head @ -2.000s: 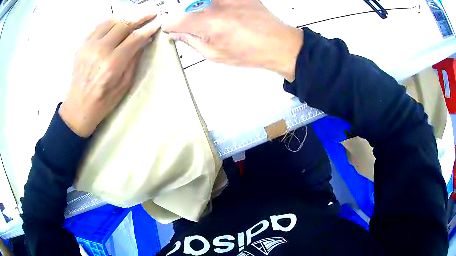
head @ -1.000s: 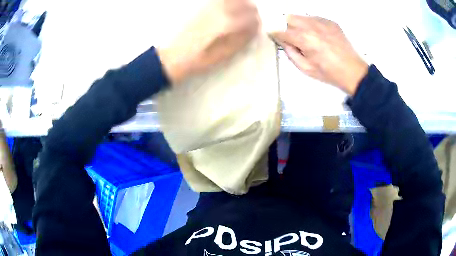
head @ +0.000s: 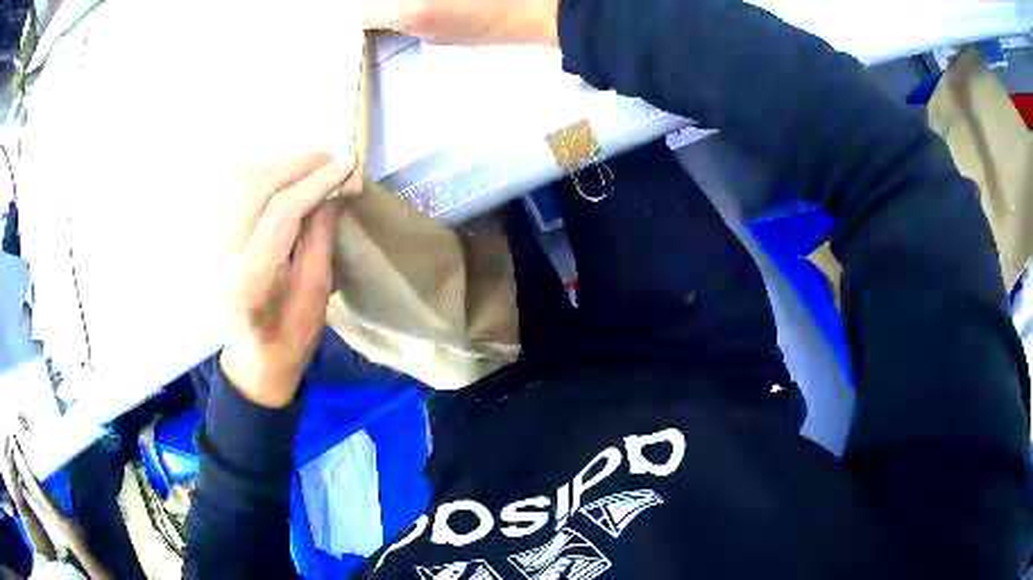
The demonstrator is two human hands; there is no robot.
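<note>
A khaki cloth panel (head: 413,266) lies partly on the white table and hangs over its front edge to the wearer's lap. Its narrow folded edge (head: 364,102) runs up the table. My left hand (head: 289,266) pinches this edge between thumb and fingers near the table's front edge. My right hand (head: 453,17) is at the top of the picture, cut off by it, at the upper end of the folded edge. Its fingertips are not clearly seen. The upper cloth is washed out against the bright table.
A measuring tape (head: 453,187) and a tan patch (head: 573,144) line the table's front edge, with a loop of thread (head: 592,179) hanging there. Blue crates (head: 402,453) stand below. Khaki pieces (head: 985,147) hang at the right.
My left hand has moved down the cloth to the table's front edge and pinches the folded edge. My right hand is now higher in the picture, partly cut off. The view has turned.
</note>
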